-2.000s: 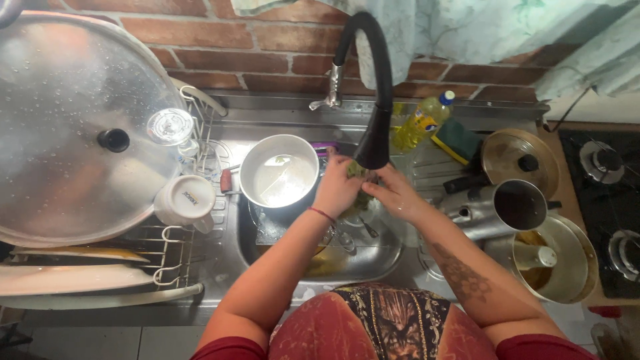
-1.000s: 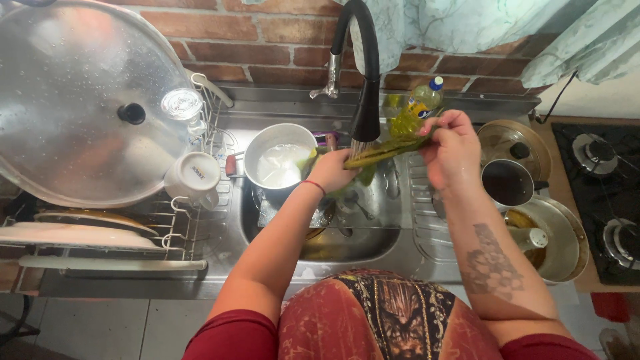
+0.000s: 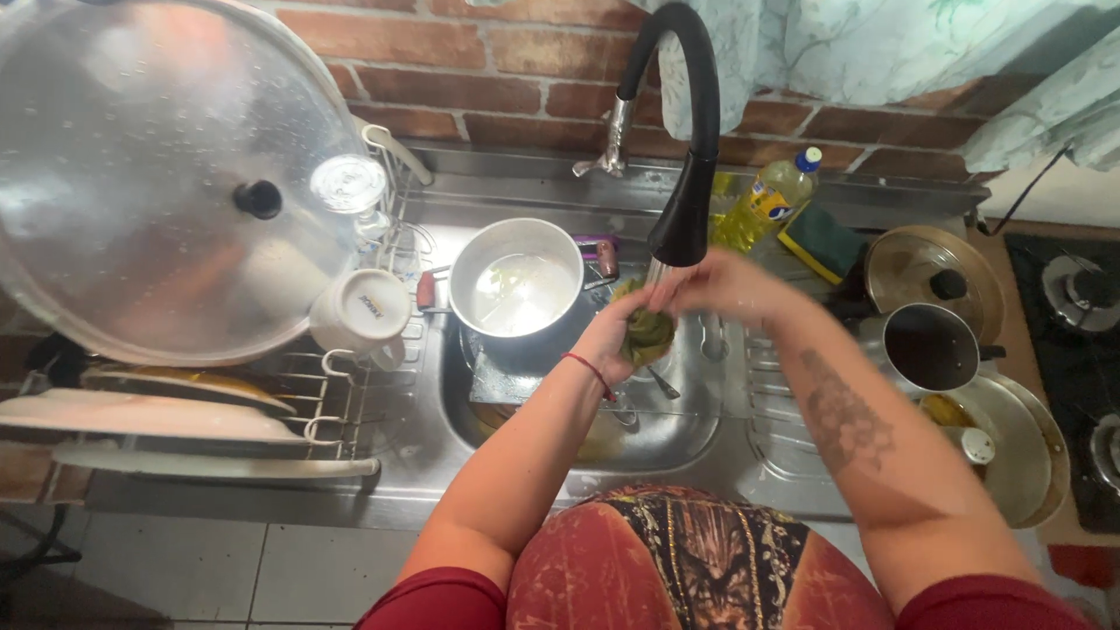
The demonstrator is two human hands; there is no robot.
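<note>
Over the sink, my left hand (image 3: 615, 337) holds a crumpled green leafy bundle (image 3: 649, 337), which looks like a leaf or a cloth. My right hand (image 3: 722, 284) is blurred and reaches in at the top of the bundle; whether it grips anything is unclear. Water runs from the black faucet head (image 3: 681, 223) onto the hands. Left of them, a metal pot (image 3: 516, 278) with reddish handles holds clear liquid and stands at the back left of the steel sink (image 3: 691, 446). A spoon (image 3: 663, 383) lies in the basin below the bundle.
At left, a dish rack (image 3: 350, 411) carries a large lid (image 3: 166, 192), a white mug (image 3: 360, 311), a glass and plates. To the right stand a yellow dish soap bottle (image 3: 770, 201), a sponge (image 3: 822, 245), a glass lid (image 3: 932, 271), a saucepan (image 3: 929, 348), a ring-shaped pan (image 3: 1032, 455) and the stove (image 3: 1072, 350).
A second ago the green piece was stretched between both hands; now it is bunched in my left hand. My right hand has come down and left to the faucet stream.
</note>
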